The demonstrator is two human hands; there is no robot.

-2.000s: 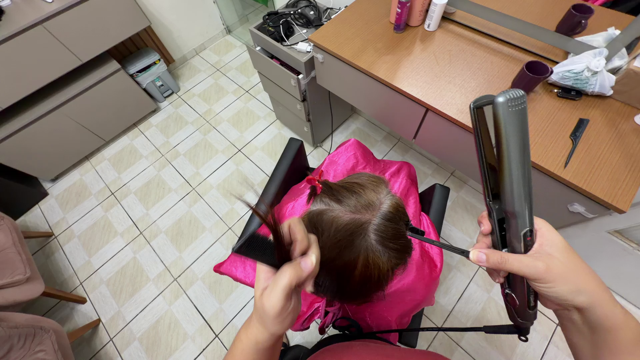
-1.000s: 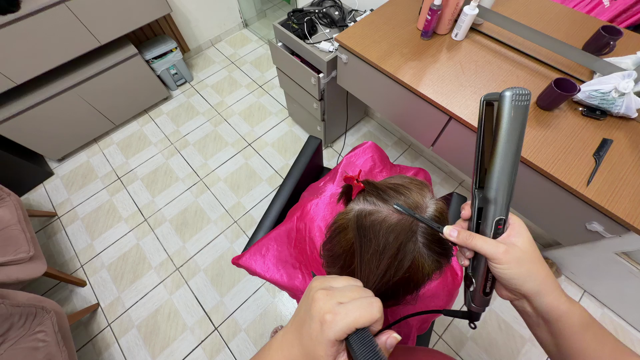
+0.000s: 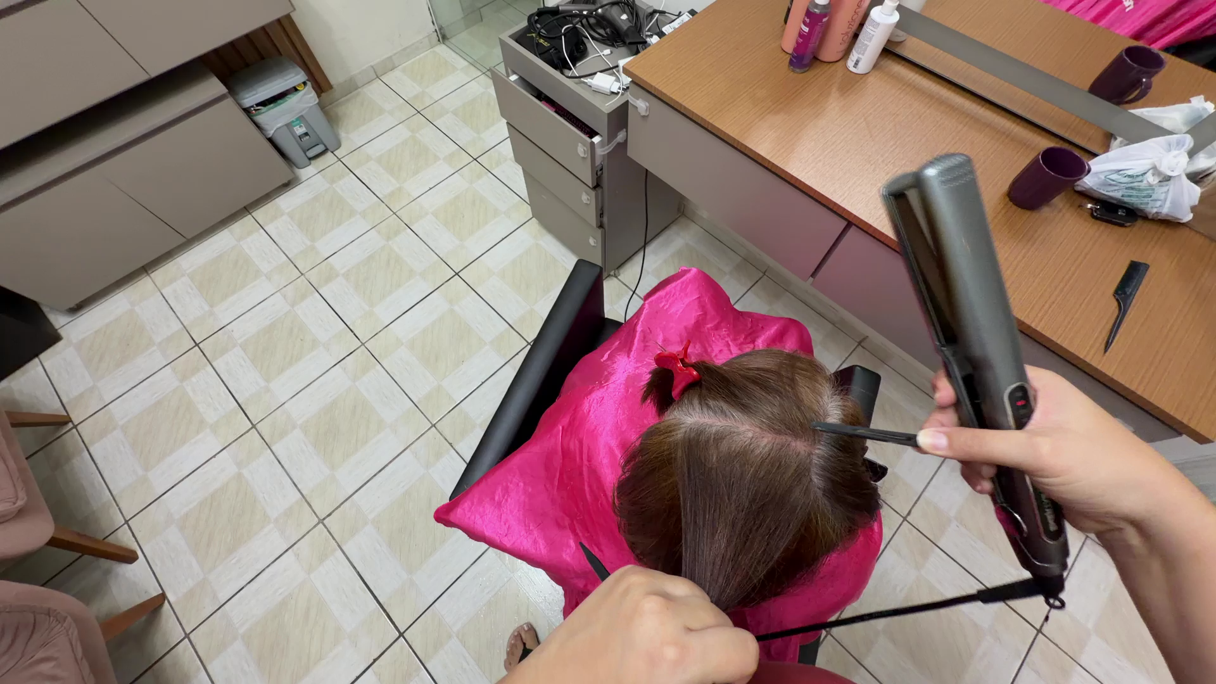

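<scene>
My right hand (image 3: 1035,446) holds a dark grey hair straightener (image 3: 978,313), its plates slightly apart, along with a black hair clip (image 3: 866,433) whose tip reaches the hair. A section of brown hair (image 3: 727,503) runs to my left hand (image 3: 646,627), closed at the back of the seated person's head. From that hand sticks a thin black point (image 3: 595,560), probably a comb's tail. A red clip (image 3: 678,369) holds a small tuft at the left of the head. Around the person lies a pink satin cape (image 3: 589,456).
The straightener's cord (image 3: 883,613) crosses behind the head. A black armrest (image 3: 532,380) stands at the left. On the wooden counter (image 3: 807,123) are a tail comb (image 3: 1127,302), a purple mug (image 3: 1047,178), a plastic bag (image 3: 1145,176) and bottles (image 3: 872,38). A drawer unit (image 3: 560,142) holds cables.
My left hand has moved from the left of the head to behind it, drawing hair with it. The black clip in my right hand has come over the top of the head.
</scene>
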